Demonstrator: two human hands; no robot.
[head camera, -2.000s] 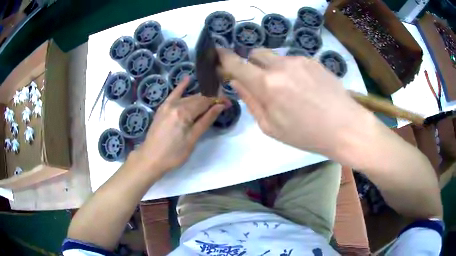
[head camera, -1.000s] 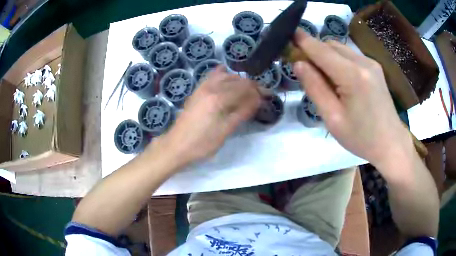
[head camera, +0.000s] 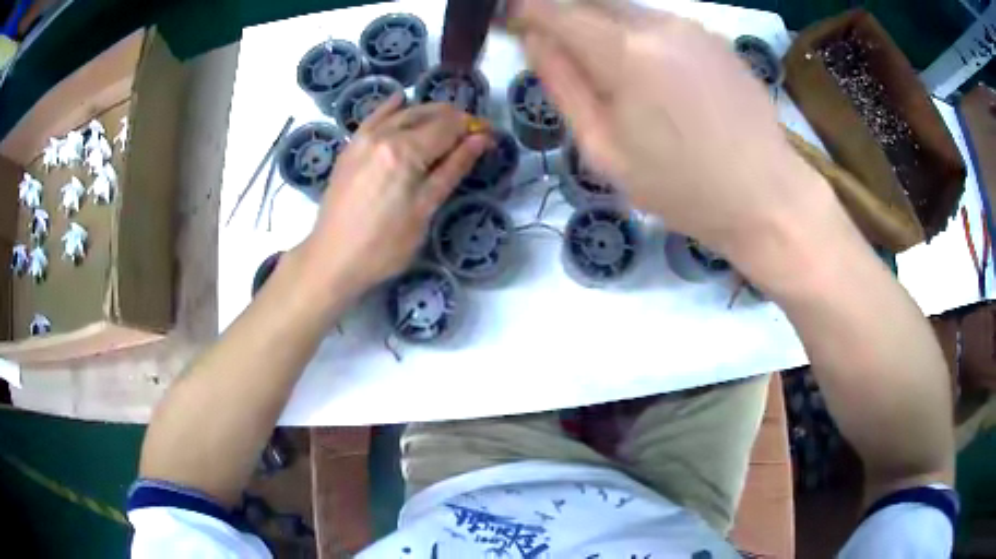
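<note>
Grey round motor housings (head camera: 472, 237) stand face up on the white sheet (head camera: 524, 349). My left hand (head camera: 399, 164) pinches a small punch (head camera: 474, 126) with a yellow-orange end between thumb and fingertips, over a housing (head camera: 488, 164) that it partly covers. My right hand (head camera: 655, 120) holds the hammer by its pale wooden handle (head camera: 852, 191). The dark hammer head (head camera: 466, 35) is raised just above and behind the punch, cut by the picture's top edge. The punch's lower tip is hidden.
A shallow carton (head camera: 142, 197) with white star-shaped parts is at the left. Thin dark tweezers (head camera: 262, 169) lie on the sheet's left side. A small parts carton (head camera: 917, 120) is at the upper right. Red-handled pliers (head camera: 972, 246) lie at the far right edge.
The left hand has moved left and up, with the punch end now visible above another housing. The hammer has moved left and up. Several housings now stand nearer the sheet's front.
</note>
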